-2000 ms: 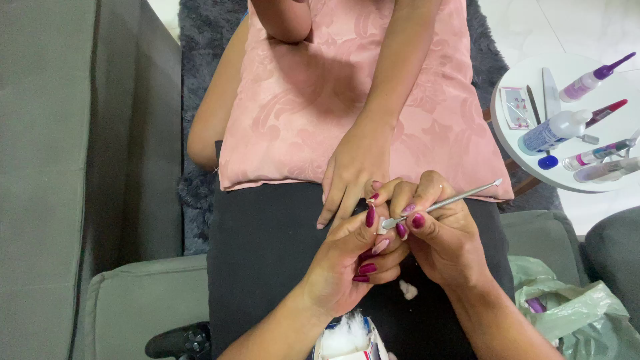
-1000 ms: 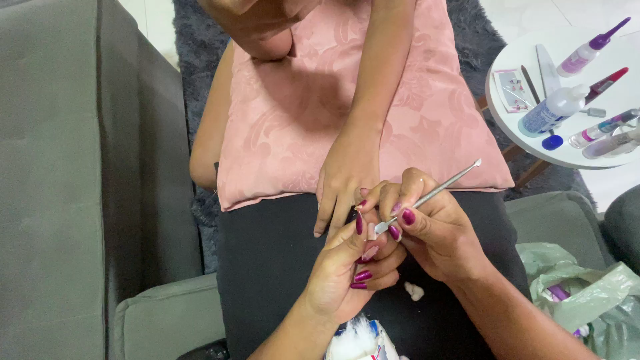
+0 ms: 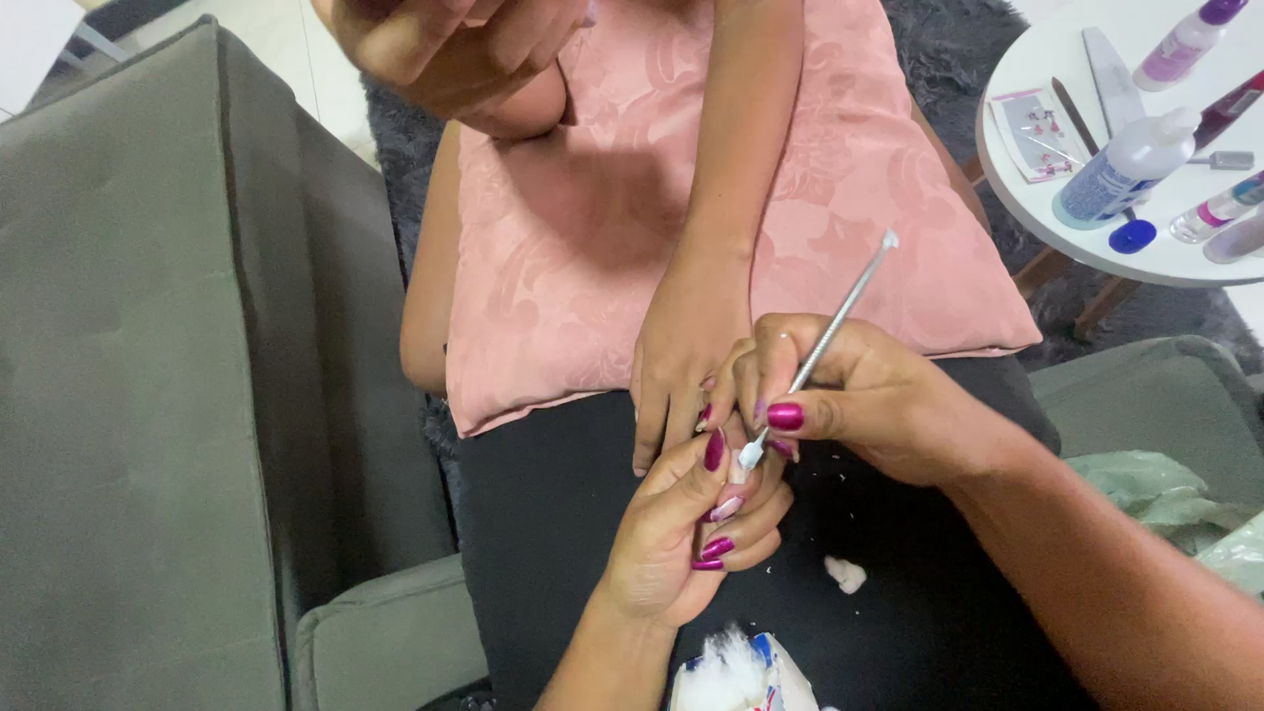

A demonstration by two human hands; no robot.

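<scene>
My right hand [image 3: 849, 400] grips a metal cuticle pusher [image 3: 839, 311] between thumb and fingers. The tool's lower flat tip touches a fingernail of another person's hand [image 3: 691, 316], and its upper end points away over the pillow. My left hand [image 3: 681, 523] is closed around that person's finger, with my thumb beside the nail. The person's other fingers lie flat at the edge of a pink pillow [image 3: 612, 247]. A small tuft of used cotton [image 3: 845, 575] lies on the black surface [image 3: 918, 592] below my right hand, among tiny white specks.
An opened pack of cotton [image 3: 736, 681] is at the bottom edge. At right a round white table [image 3: 1037, 212] bears a pump bottle [image 3: 1126, 168], a blue cap [image 3: 1133, 236], nail files and several bottles. A grey sofa [image 3: 128, 346] stands left; a plastic bag [image 3: 1155, 489] lies right.
The cuticle pusher's upper end has swung to a steeper angle, its tip still at the nail. The person's other arm, at the top, has risen off the pillow.
</scene>
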